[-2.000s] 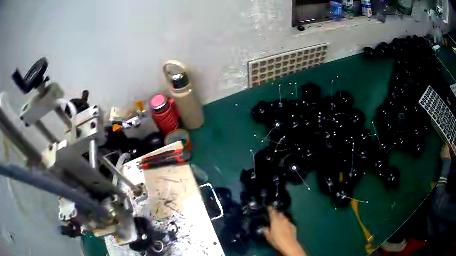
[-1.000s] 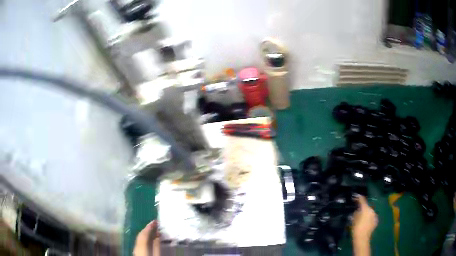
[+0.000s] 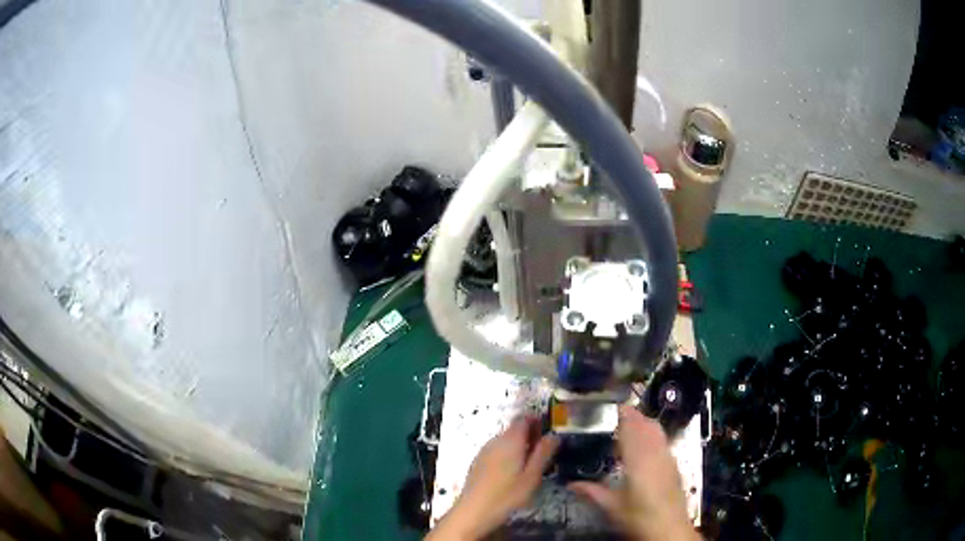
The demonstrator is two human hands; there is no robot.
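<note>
A black round part (image 3: 585,456) sits below the silver press head (image 3: 587,415), largely hidden by my fingers. My left hand (image 3: 506,473) is at its left side with fingertips against it. My right hand (image 3: 643,473) is at its right side, thumb pointing inward to it. Another glossy black round part (image 3: 675,393) with a pale centre dot is just beyond my right fingers; whether they hold it is unclear. The speckled white base plate (image 3: 466,423) lies under the work. A silver cylinder (image 3: 606,298) stands above the head.
Thick white (image 3: 450,264) and grey-blue (image 3: 624,137) hoses loop in front of the press. Many black parts (image 3: 820,396), some with thin wires, cover the green bench (image 3: 741,285) at right. More black parts (image 3: 392,217) are behind left. A beige flask (image 3: 701,174) stands behind right.
The view has swung left, bringing the press to the centre. My right hand has moved from the pile at right to the press. My left hand has moved in from the plate's left edge.
</note>
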